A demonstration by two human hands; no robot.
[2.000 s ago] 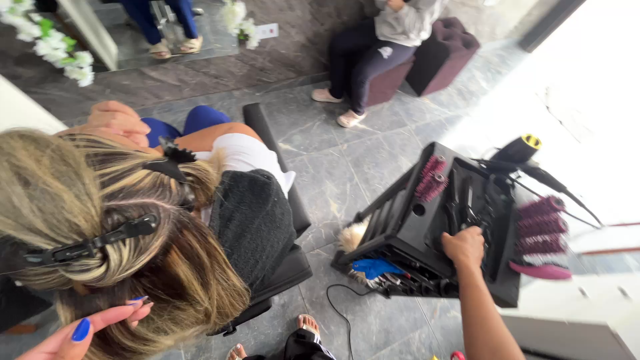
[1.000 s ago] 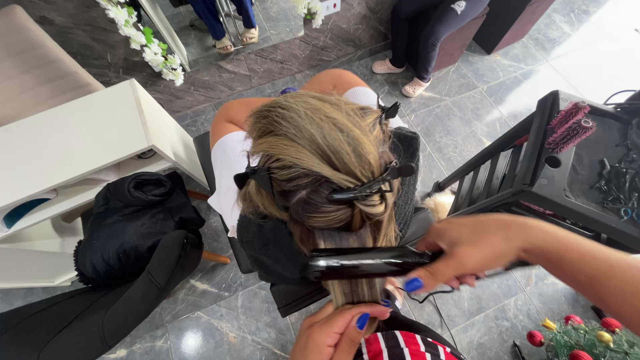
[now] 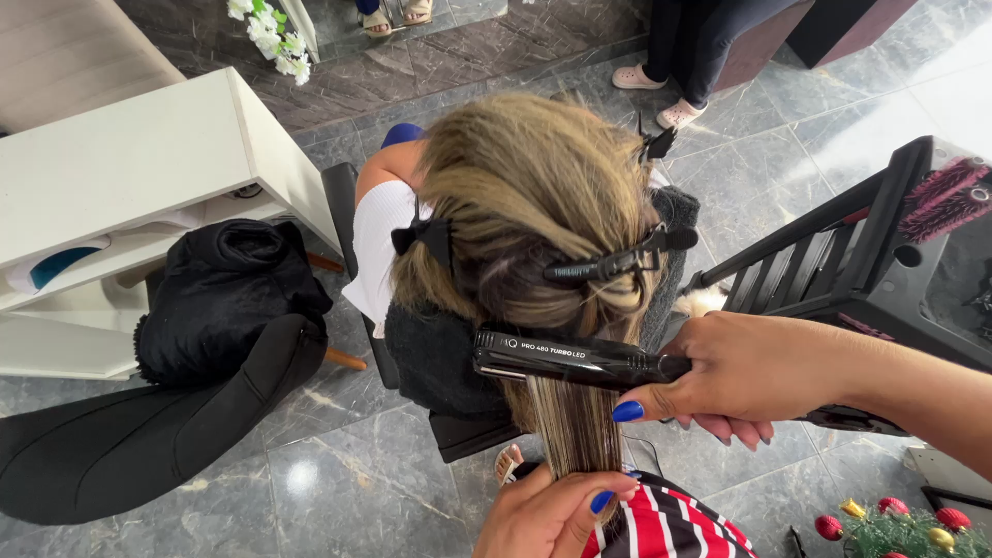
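Note:
My right hand [image 3: 725,380] grips a black hair straightener [image 3: 577,360], whose plates lie across a strand of streaked hair [image 3: 577,426] near the nape of a seated person. Below it, my left hand [image 3: 550,511] pinches the lower part of that strand between thumb and fingers. A long black hair clip [image 3: 620,260] holds the upper hair [image 3: 527,170] at the back of the head. Black claw clips sit at the left side [image 3: 426,240] and the right side [image 3: 657,146]. A dark towel [image 3: 442,364] covers the person's shoulders.
On the right stands a black salon trolley [image 3: 883,287] with pink round brushes [image 3: 945,198]. A white cabinet [image 3: 132,186], a black chair [image 3: 178,434] and a bundled black cloth [image 3: 240,294] are on the left. Another person's legs [image 3: 697,46] show at the top. Christmas baubles [image 3: 891,508] are at lower right.
My right hand went from the trolley to the straightener, which is now on the strand. Since one second ago both hands remain on the tool and hair. The view has swung across.

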